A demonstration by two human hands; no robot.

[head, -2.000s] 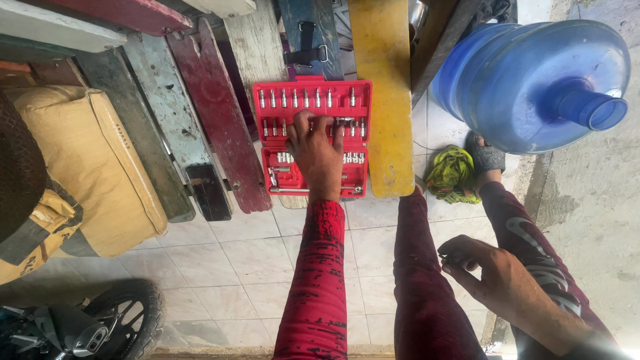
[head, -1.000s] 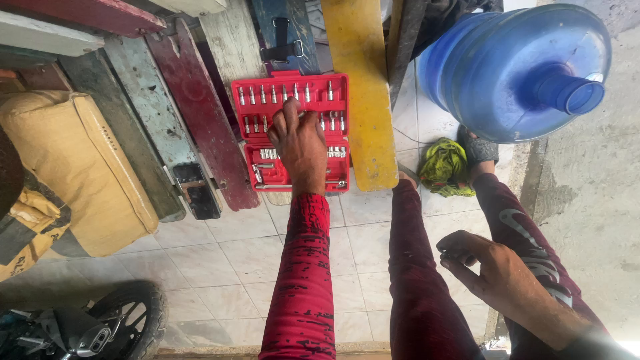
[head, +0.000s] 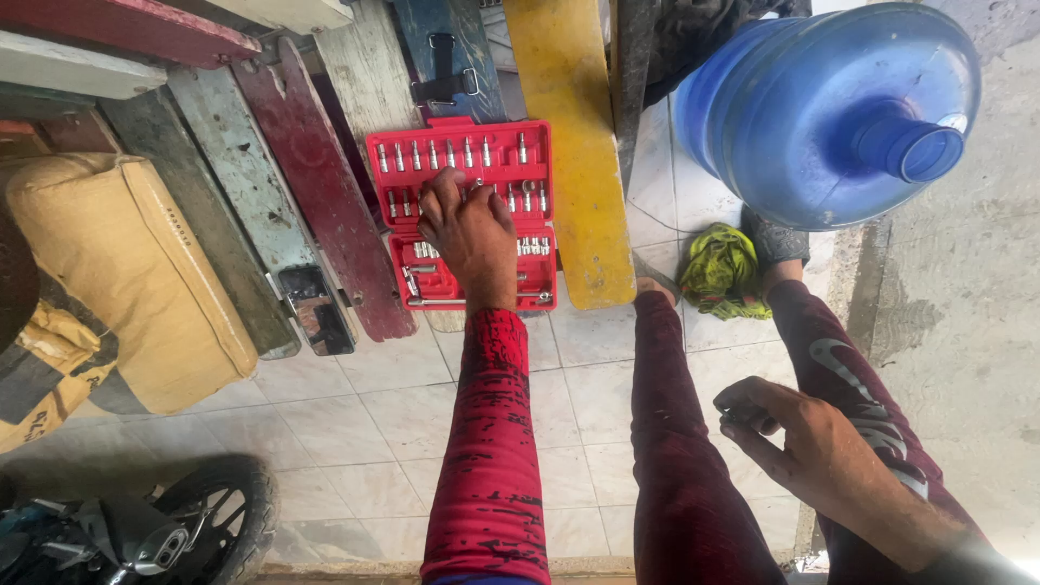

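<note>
An opened red plastic socket set case point(head: 532, 175) lies on the slatted bench, with rows of bit sockets point(head: 467, 152) in its upper half and small sockets point(head: 532, 245) and a driver handle bar point(head: 479, 299) in the lower. My left hand point(head: 467, 231), in a red and black sleeve, reaches over the middle of the case. Its fingertips are at the second row of bit sockets, and whether they grip one is hidden. Over my leg at the right, my right hand point(head: 800, 447) has its thumb and fingers pinched on a small dark object point(head: 738, 413).
A phone point(head: 317, 310) and a black strap point(head: 445, 77) lie on the bench slats. Tan bags point(head: 134, 276) are at the left, a motorcycle wheel point(head: 219, 520) below them. A large blue water bottle point(head: 812, 114) and a yellow-green cloth point(head: 721, 272) are at the right.
</note>
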